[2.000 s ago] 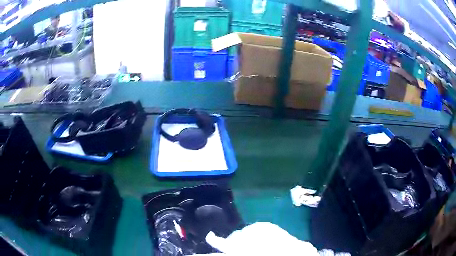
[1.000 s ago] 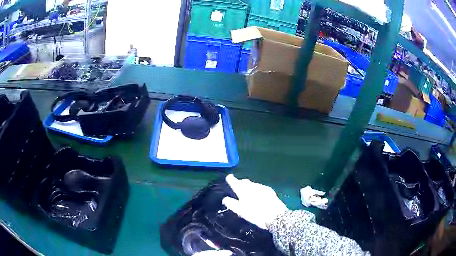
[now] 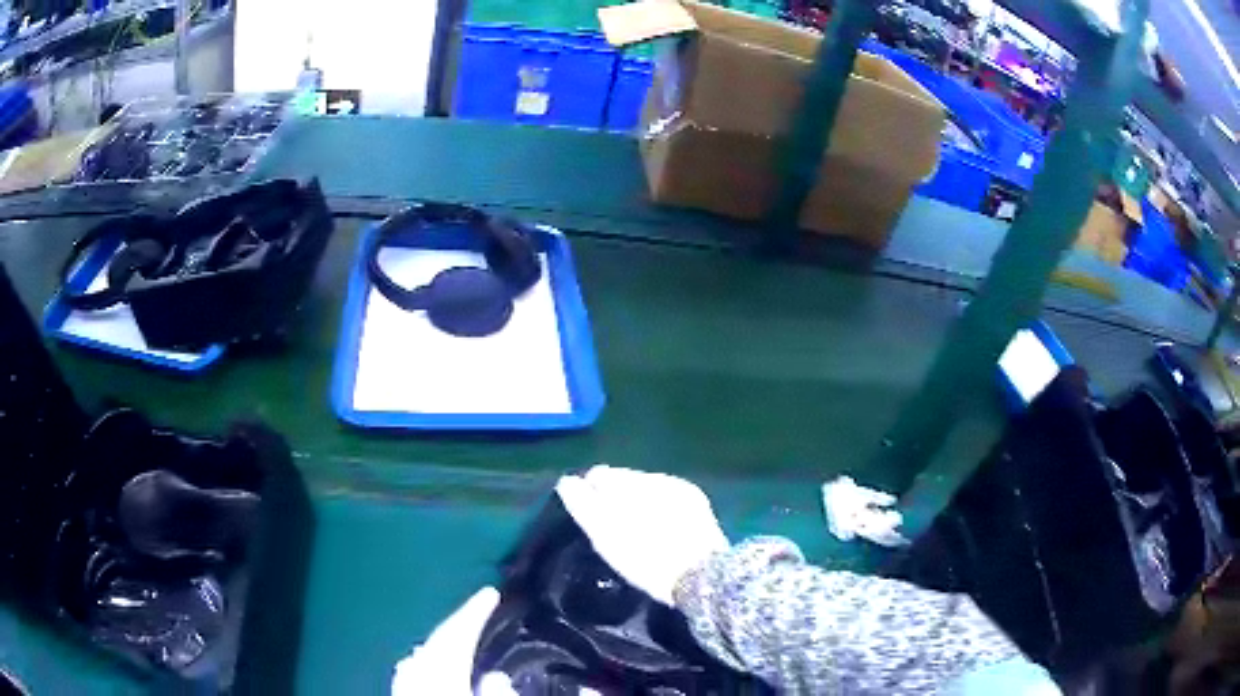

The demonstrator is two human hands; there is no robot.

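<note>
A black insert tray (image 3: 578, 598) lies on the near ledge at the bottom centre, turned at an angle and cut off by the lower edge. My right hand (image 3: 646, 528), in a white glove, is closed over its far edge. My left hand (image 3: 452, 655), also white-gloved and partly cut off, holds its left side. Shiny clear material shows in its hollows. Behind it, black headphones (image 3: 469, 299) rest in a blue work tray (image 3: 585, 367) with a white liner sheet (image 3: 462, 381).
At left are another insert tray (image 3: 279, 544) with a shiny bag and, further back, a filled insert tray (image 3: 238, 292) on a blue tray. Tray stacks (image 3: 1013, 530) stand at right, beside a green post (image 3: 1013, 272) and crumpled white cloth (image 3: 864, 511). An open carton (image 3: 734, 129) stands across the belt.
The view has shifted. The near tray has turned from nearly square to angled. My right hand has moved from its lower right to its far edge, and my left hand has come to its left side.
</note>
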